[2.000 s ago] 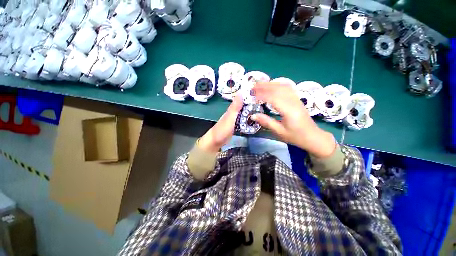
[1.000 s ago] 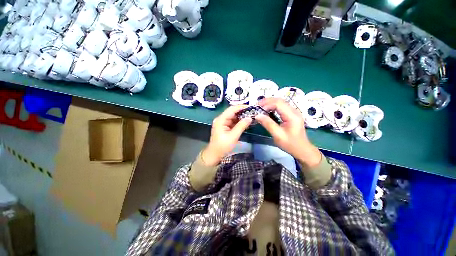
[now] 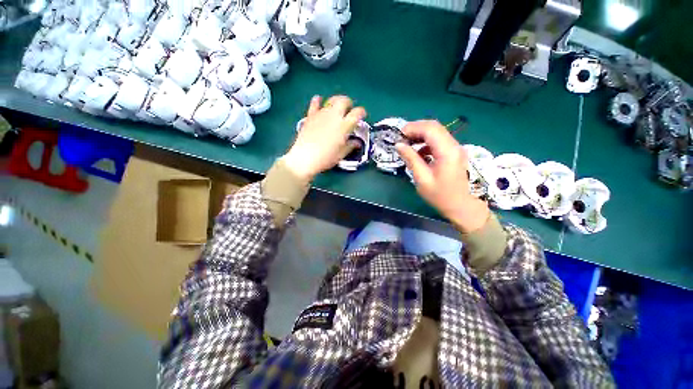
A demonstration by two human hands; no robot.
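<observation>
A row of white motor housings (image 3: pixel 546 185) lies along the bench's front edge. My left hand (image 3: pixel 327 135) is over the left end of the row, its fingers on a white housing (image 3: pixel 359 150) with a dark opening, and covers part of it. My right hand (image 3: pixel 438 169) has thumb and fingers closed on a grey stator (image 3: pixel 387 148), which sits at a white housing just right of my left hand. Whether it is fully seated cannot be told. Thin dark and coloured wires stick out behind my right fingers.
Assembled motor units (image 3: pixel 163 80) are stacked at the left. The metal screw feeder (image 3: pixel 558 42) stands at the back, with the black electric screwdriver (image 3: pixel 498 38) before it. Loose stators (image 3: pixel 624 109) are heaped at the right. A blue bin (image 3: pixel 657 334) and a cardboard box (image 3: pixel 183 210) are below the bench.
My hands have moved from the bench edge to the row. The left has parted from the stator and gone onto a housing; the right has brought the stator to a housing. The view has shifted.
</observation>
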